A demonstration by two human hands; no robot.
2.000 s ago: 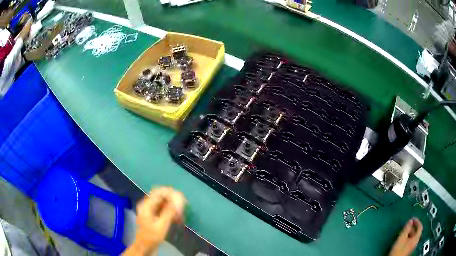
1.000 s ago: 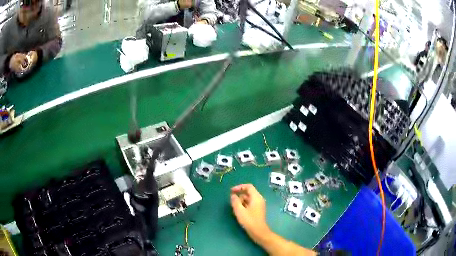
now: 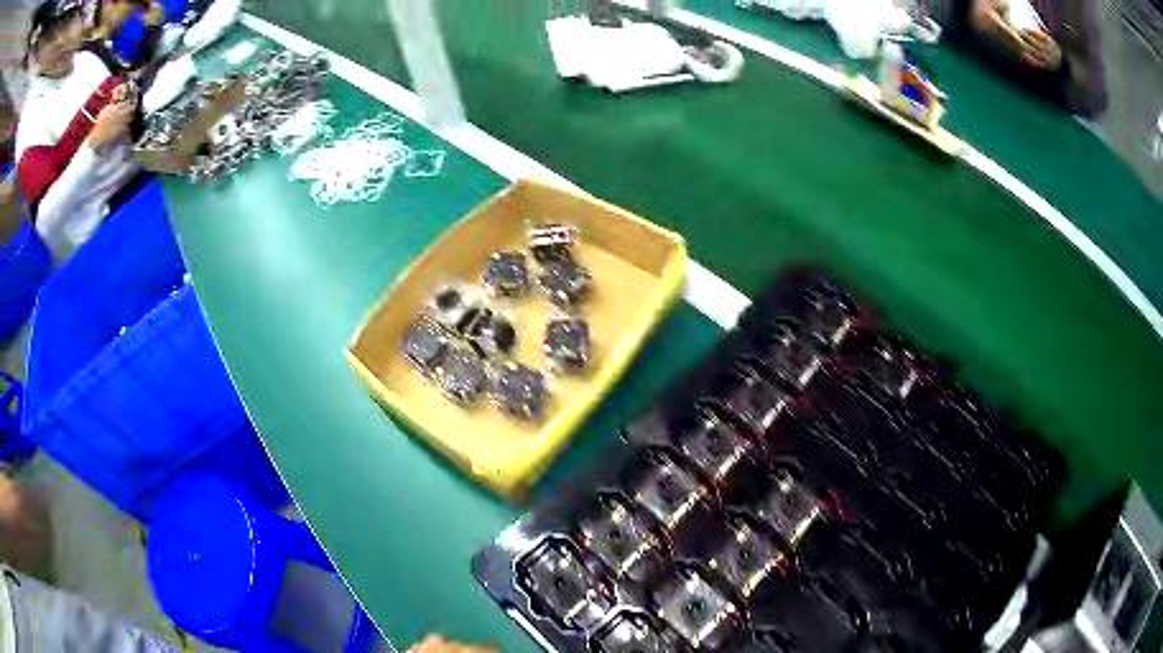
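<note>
The yellow-brown carton tray [image 3: 644, 334] lies on the green bench with several loose dark modules [image 3: 519, 390] inside. The large black blister tray [image 3: 937, 504] lies to its right, its near-left rows holding square modules [image 3: 698, 605] with round centres; other pockets look empty. A small part of a hand, probably my left hand [image 3: 449, 645], shows at the bottom edge, below the carton and left of the blister tray; its fingers are cut off. My right hand is not in view.
White frames [image 3: 351, 163] and a pile of small parts [image 3: 274, 109] lie at the back left, near a seated person [image 3: 77, 140]. A blue bin [image 3: 128, 344] and blue stool [image 3: 211, 555] stand left of the bench. A metal box [image 3: 1122, 580] is at right.
The view has swung back left from the loose silver-white plates to the carton and blister tray. The right hand seen over the bench has left the picture.
</note>
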